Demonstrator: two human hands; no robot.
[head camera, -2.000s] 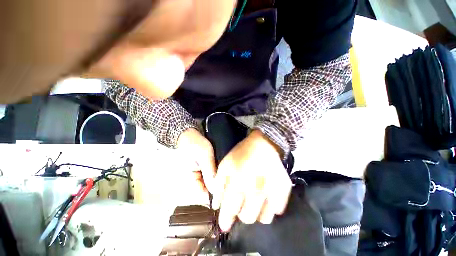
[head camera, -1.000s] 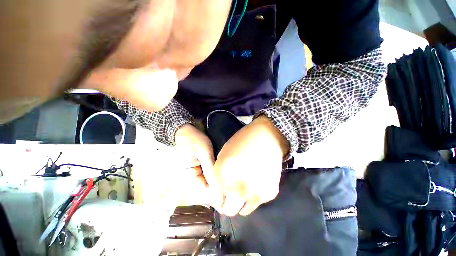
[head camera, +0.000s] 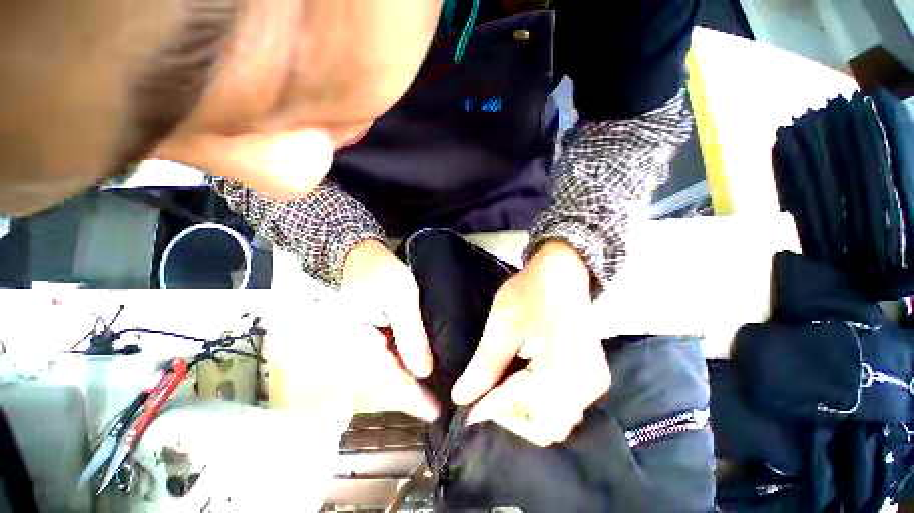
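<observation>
The black bag body (head camera: 456, 296) lies at the centre, with a thin pale line along its curved upper edge. The camera faces back at my body, so my left hand (head camera: 546, 346) is on the picture's right. It pinches the black cloth with thumb and fingers beside the needle area (head camera: 441, 471). My right hand (head camera: 381, 311), overexposed, holds the cloth's other side with its fingertips. A narrow dark fold shows between the hands. Grey-black cloth with a silvery zipper (head camera: 665, 428) extends below and right of my left hand.
Red-handled snips (head camera: 155, 401) lie on the white machine head (head camera: 225, 451) at lower left. Thread guides (head camera: 103, 336) stand above them. Black bags (head camera: 802, 366) are piled at right, below a stack (head camera: 842, 185). A round bin (head camera: 205, 259) is beyond the table.
My hands have moved apart, showing more black cloth between them. My left hand has turned and now pinches the cloth. The zippered cloth has shifted slightly left.
</observation>
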